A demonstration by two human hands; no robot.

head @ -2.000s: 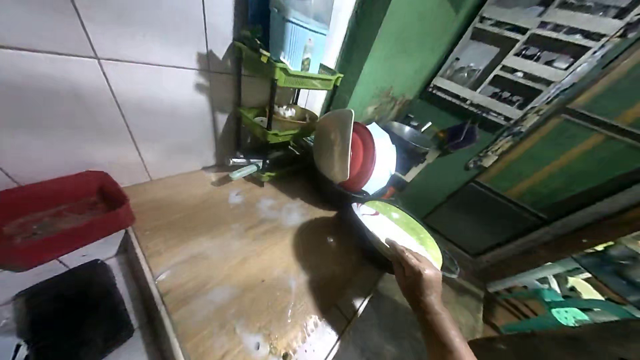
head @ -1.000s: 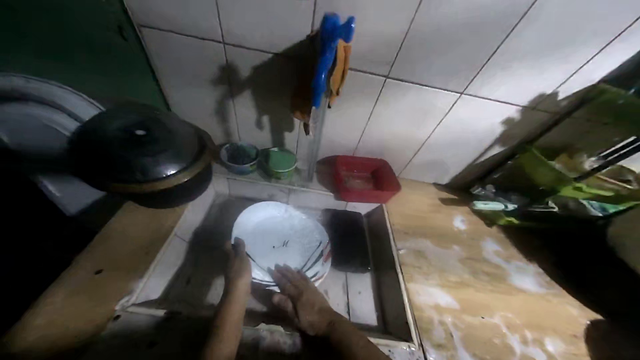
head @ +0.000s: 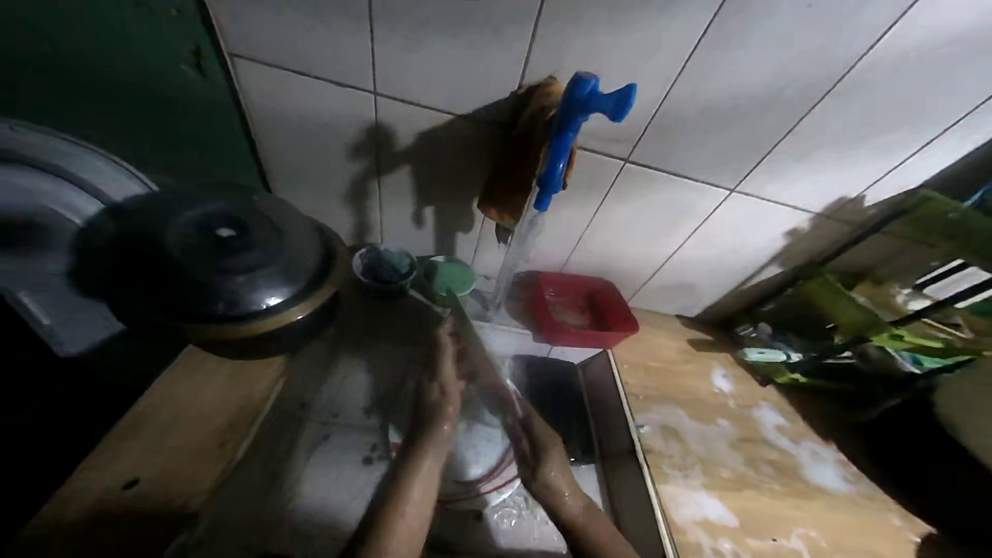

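Both my hands hold a plate (head: 487,364) tilted up nearly edge-on over a tiled sink. My left hand (head: 442,384) is at its left side, and my right hand (head: 539,446) grips its lower right edge. Water runs from a blue plastic faucet (head: 570,136) on the tiled wall and falls just behind the plate's upper part. Below, in the sink, lies a white plate (head: 477,453) with a red rim line, partly hidden by my forearms. The held plate is blurred.
Behind the sink stand a bowl with scrubbers (head: 384,267), a green-topped container (head: 451,277) and a red plastic basin (head: 581,310). A black lidded pot (head: 225,263) is at left. Soapy wooden counter (head: 713,434) and a green rack (head: 914,310) are at right.
A second ago both hands were on white plates lying in the sink; now they hold one tilted up. Two seconds ago a hand was at a green plate by the dish pile. The view has swung left since then.
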